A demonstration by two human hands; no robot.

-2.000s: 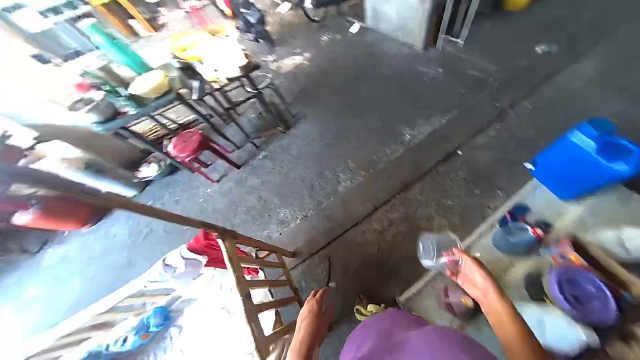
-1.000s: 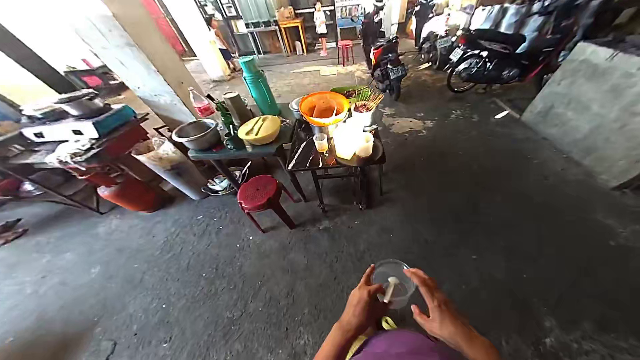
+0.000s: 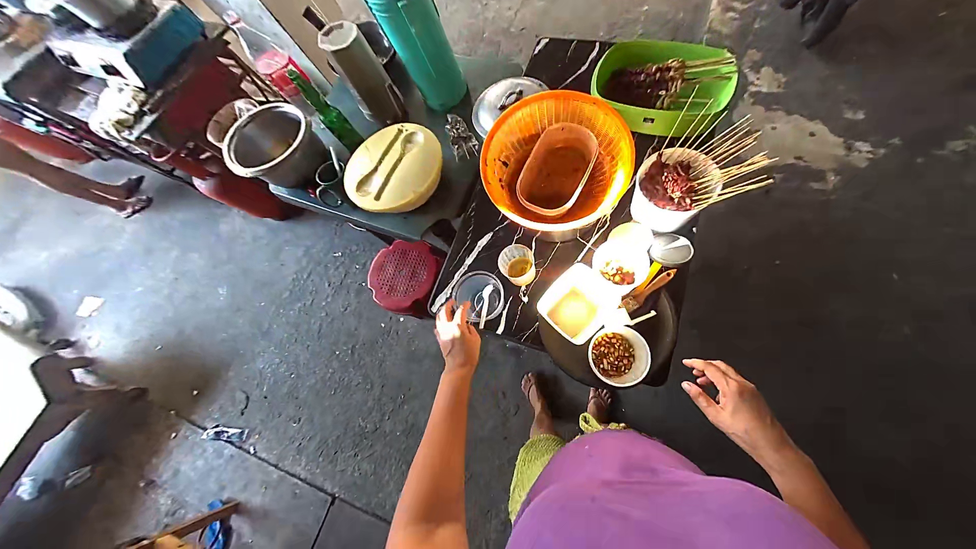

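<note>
A clear plastic container (image 3: 469, 287) with a white plastic spoon (image 3: 485, 305) in it sits on the near left corner of the black marbled table (image 3: 496, 244). My left hand (image 3: 457, 335) is at its near rim, fingers apart; whether it touches is unclear. My right hand (image 3: 724, 400) hangs empty, right of the table. Between them stand a bowl of chopped dark sauce (image 3: 613, 355), a white square tub of pale liquid (image 3: 573, 303), a bowl with chopped red pieces (image 3: 618, 272), a basting brush (image 3: 653, 287) and a small cup (image 3: 518, 264).
Behind are an orange colander (image 3: 496, 175) holding a tub (image 3: 558, 168), a white container of skewered meat (image 3: 675, 183) and a green basin of skewers (image 3: 663, 118). A red stool (image 3: 404, 276) stands left. The side table holds a pot (image 3: 267, 145) and yellow lid (image 3: 393, 168). Another person's legs (image 3: 76, 179) show far left.
The clear container with the spoon, between my hands a second ago, now rests on the table. My hands have moved apart. The view has come up to the table.
</note>
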